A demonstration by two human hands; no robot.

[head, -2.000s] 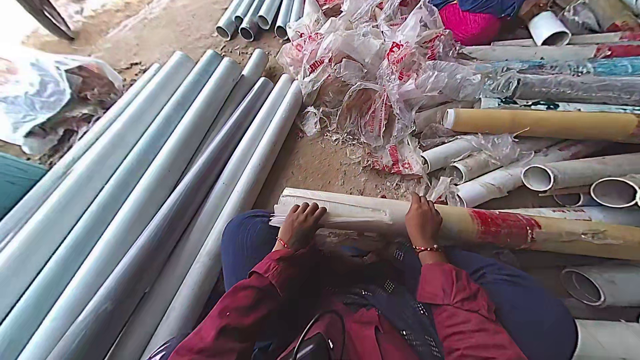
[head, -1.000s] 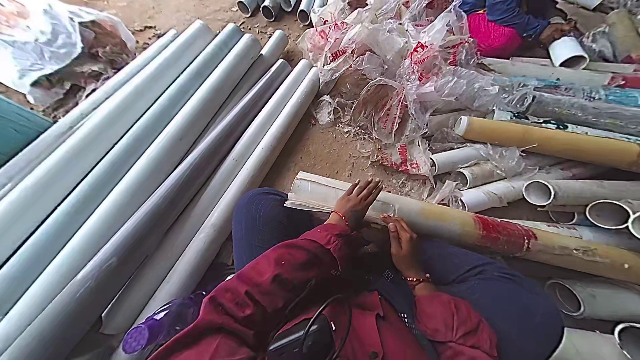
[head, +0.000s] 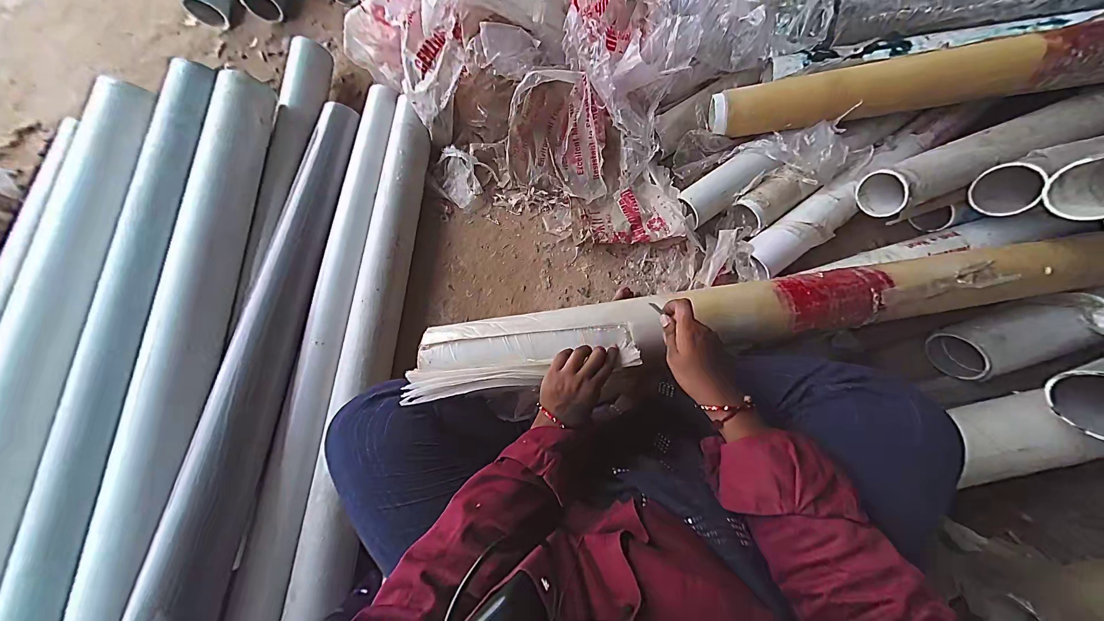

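Across my lap lies a long pipe (head: 733, 319), whitish at its left end and yellowish with a red band to the right. Layers of its pale plastic wrapping (head: 483, 377) are peeled loose along the near side of that left end. My left hand (head: 576, 384) grips the edge of these layers against the pipe. Just to the right, my right hand (head: 690, 349) pinches a small dark blade-like tool (head: 657, 308) between thumb and fingers, its tip at the pipe's upper surface. The palm side of both hands is hidden.
Several grey-white pipes (head: 207, 285) lie side by side on the left. Crumpled plastic film with red print (head: 569, 112) is heaped on the dirt floor ahead. More pipes (head: 992, 172) are stacked on the right, a yellow one (head: 880, 84) among them. Two dark pipe ends (head: 210, 12) show top left.
My left hand has moved from the top of the pipe to the loose wrapping at its near side. The right hand is now up at the pipe's surface. The view has shifted closer.
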